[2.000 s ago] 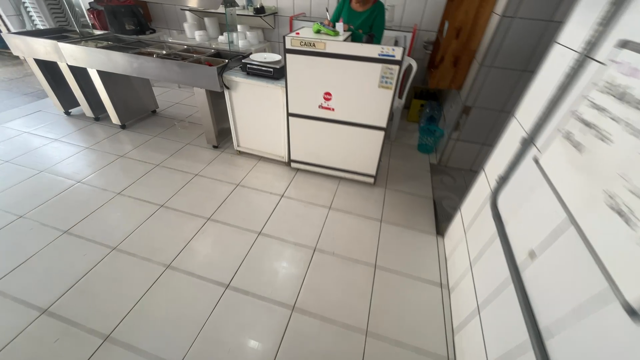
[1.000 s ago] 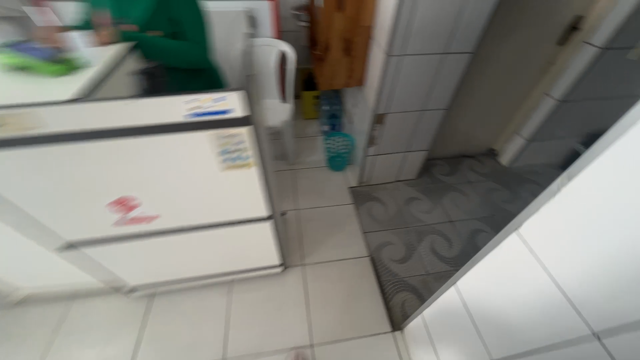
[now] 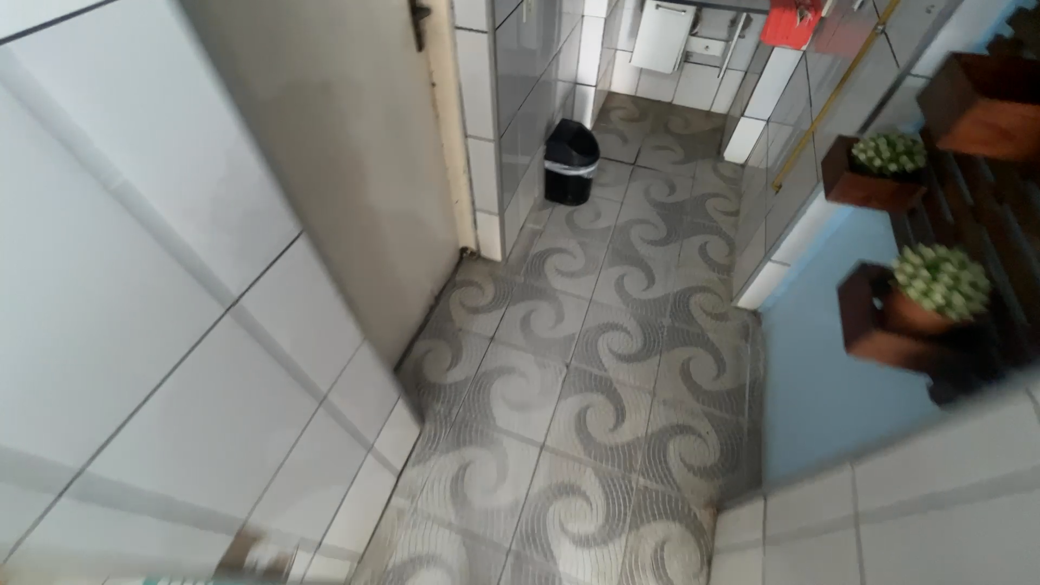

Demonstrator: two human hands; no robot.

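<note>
Neither my left hand nor my right hand shows in the head view, so what they hold or touch is hidden. Ahead lies a hallway floor of grey tiles with a swirl pattern (image 3: 569,366). A small black trash bin (image 3: 571,166) with a pale liner edge stands against the left wall, past a closed beige door (image 3: 349,146). On the right, potted succulents (image 3: 941,280) sit in brown wooden planter boxes (image 3: 873,325) fixed to dark slats.
White wall tiles (image 3: 162,268) border the left side, and a light blue panel (image 3: 829,390) the right. A yellow pipe (image 3: 837,97) runs along the right wall. White fixtures (image 3: 662,36) and a red item (image 3: 790,23) are at the far end.
The view has swung from the white counter and a person in green to the hallway with patterned floor. Part of that floor showed at the right one second ago.
</note>
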